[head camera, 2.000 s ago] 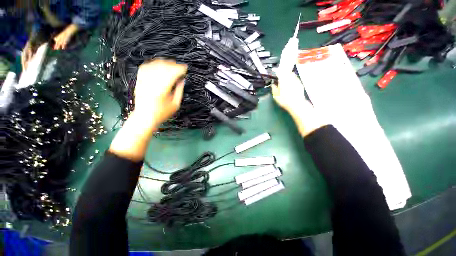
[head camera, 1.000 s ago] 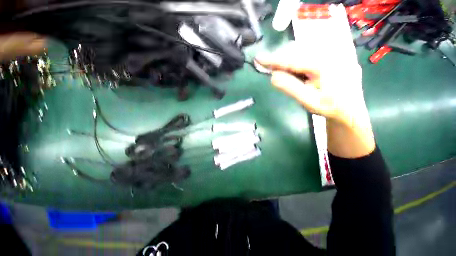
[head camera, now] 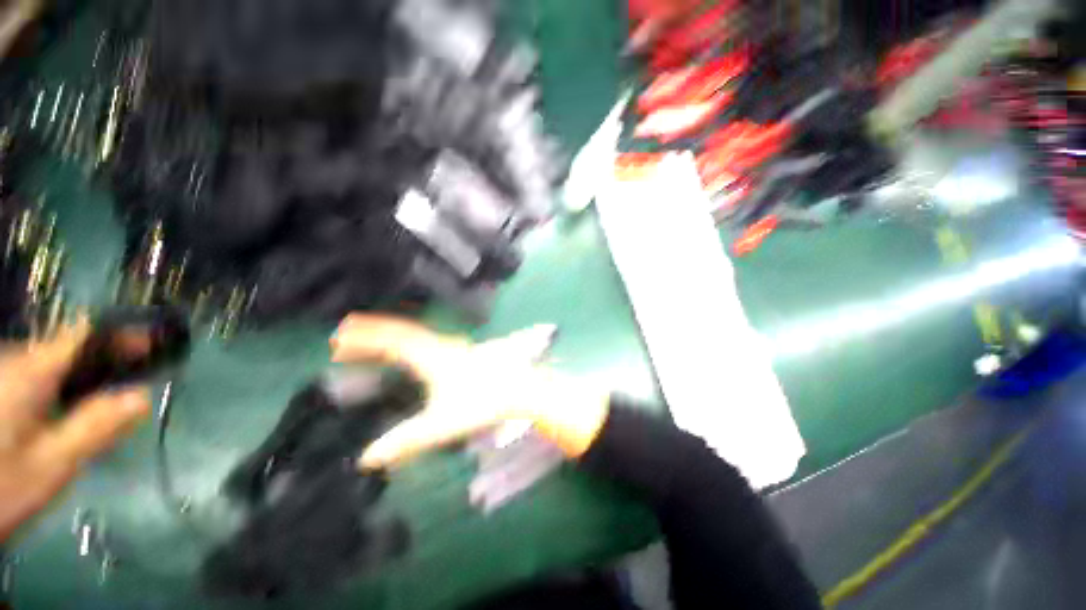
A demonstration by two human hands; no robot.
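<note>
The frame is strongly blurred. My left hand (head camera: pixel 60 417), cut off by the left edge, holds a dark coiled cable (head camera: pixel 149 340) between thumb and fingers. My right hand (head camera: pixel 459 387) has its thumb and fingers spread over the column of cabled modules; whether it touches them is unclear. Black coiled cables (head camera: pixel 304 512) lie on the green table below and left of it. Pale module bars (head camera: pixel 518 465) show beside and below the right hand, partly covered by it.
The long white release sheet (head camera: pixel 703 322) lies right of my right hand, with a small white bottle (head camera: pixel 592 161) at its top. A black and grey stock pile (head camera: pixel 298 155) is ahead, red-faced modules (head camera: pixel 697 89) beyond right. A blue bin (head camera: pixel 1042 363) is at far right.
My left hand has come nearer at the left, with a coil in it. My right hand has moved from the stock pile and sheet to over the module column. The view has shifted.
</note>
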